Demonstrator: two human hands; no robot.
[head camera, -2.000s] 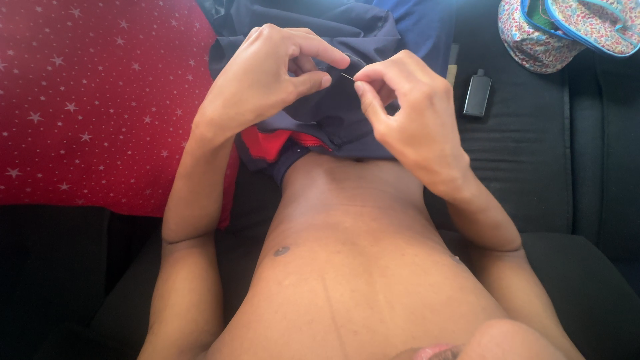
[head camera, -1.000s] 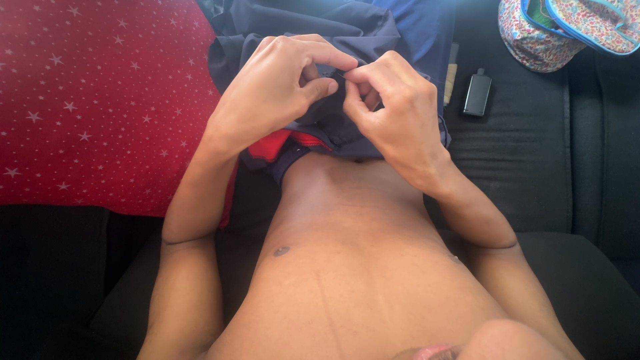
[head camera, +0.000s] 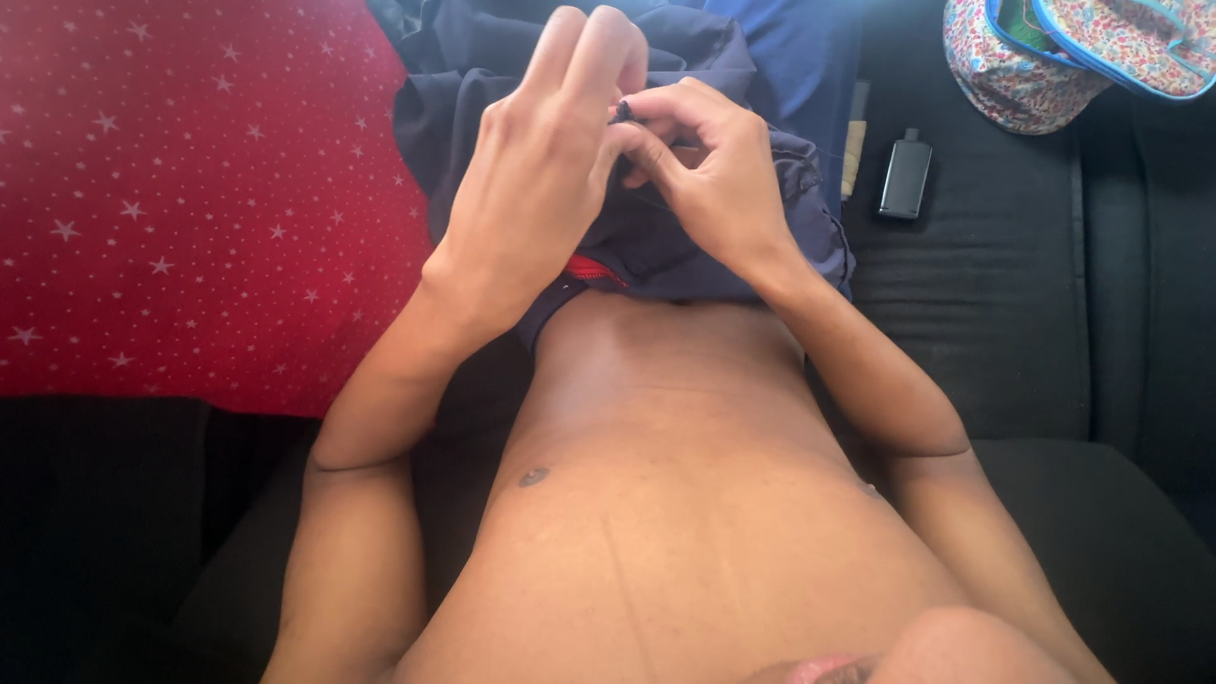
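Note:
Dark navy fabric (head camera: 703, 237) lies bunched across my lap, with a red zipper (head camera: 594, 269) showing below my hands. My right hand (head camera: 712, 161) pinches a small dark gathered bit of cloth (head camera: 622, 112) between thumb and fingertips. Close against it on the left is my left hand (head camera: 546, 152), its back toward the camera and its fingers bent over the same spot. Those fingertips are largely hidden, so what they hold cannot be told. The needle-like thin piece of the earlier view cannot be made out.
Red cloth with white stars (head camera: 190, 209) spreads at the left. On the black cushioned seat (head camera: 988, 285) at the right lie a small dark bottle-like object (head camera: 905, 179) and a beige strip (head camera: 852, 157). A floral zippered pouch (head camera: 1016, 85) sits open at the upper right.
Two seconds ago a thin needle-like piece showed between my fingertips. Both hands have since come closer together, the left one turning its back up, and a dark gathered bit now shows between them.

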